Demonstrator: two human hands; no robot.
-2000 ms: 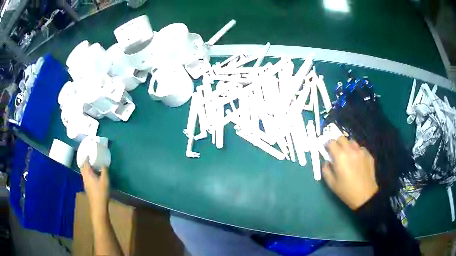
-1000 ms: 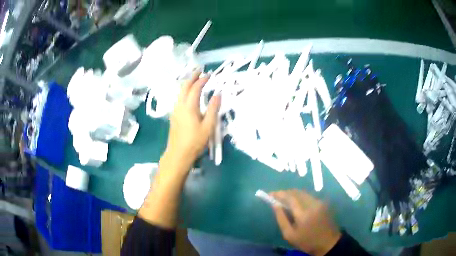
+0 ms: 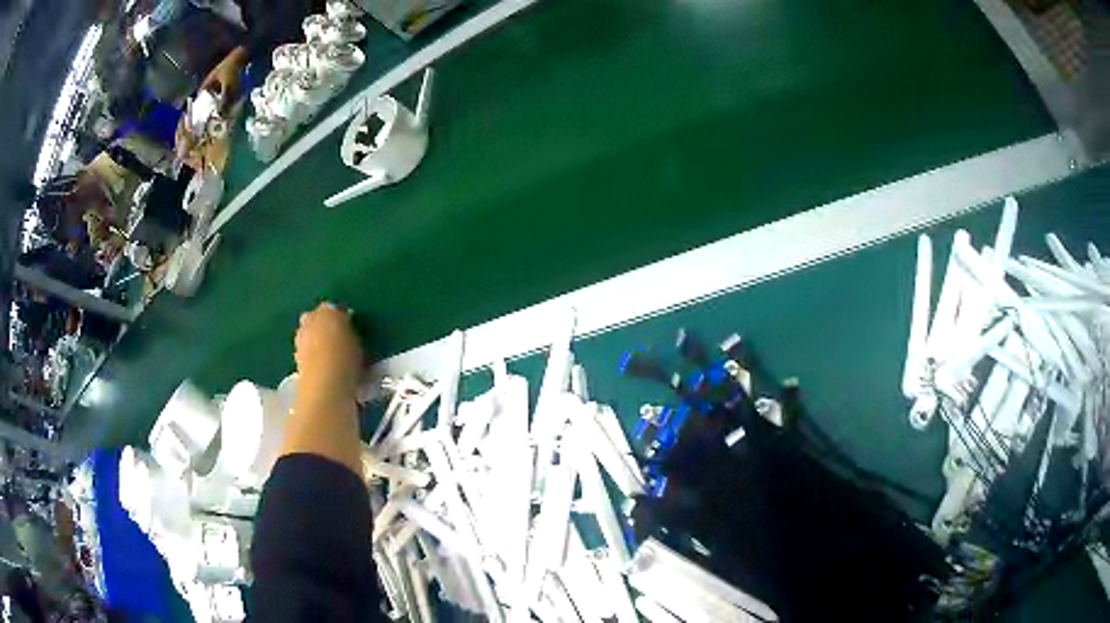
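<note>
My left hand (image 3: 326, 347) reaches over the pale strip near the pile of white round housings (image 3: 189, 426). Its fingers are curled and their tips hard to make out, so I cannot tell whether it holds anything. My right hand is out of the picture. White stick arms (image 3: 536, 487) lie in a large pile right of my left sleeve. A thick bundle of black leads (image 3: 779, 523) with blue ends lies beside them. A flat white piece (image 3: 700, 584) is at the bottom edge, partly cut off.
A white housing with two stick arms (image 3: 396, 146) lies beyond the pale strip (image 3: 779, 262). Several white units (image 3: 304, 79) stand in a row at the back left. White sticks with thin leads (image 3: 986, 329) are heaped at right. A blue bin (image 3: 122, 523) and another person's hand are at left.
The view has swung toward the far side of the bench, so the piles sit lower and further left. My left hand has reached forward over the strip. My right hand has left the picture.
</note>
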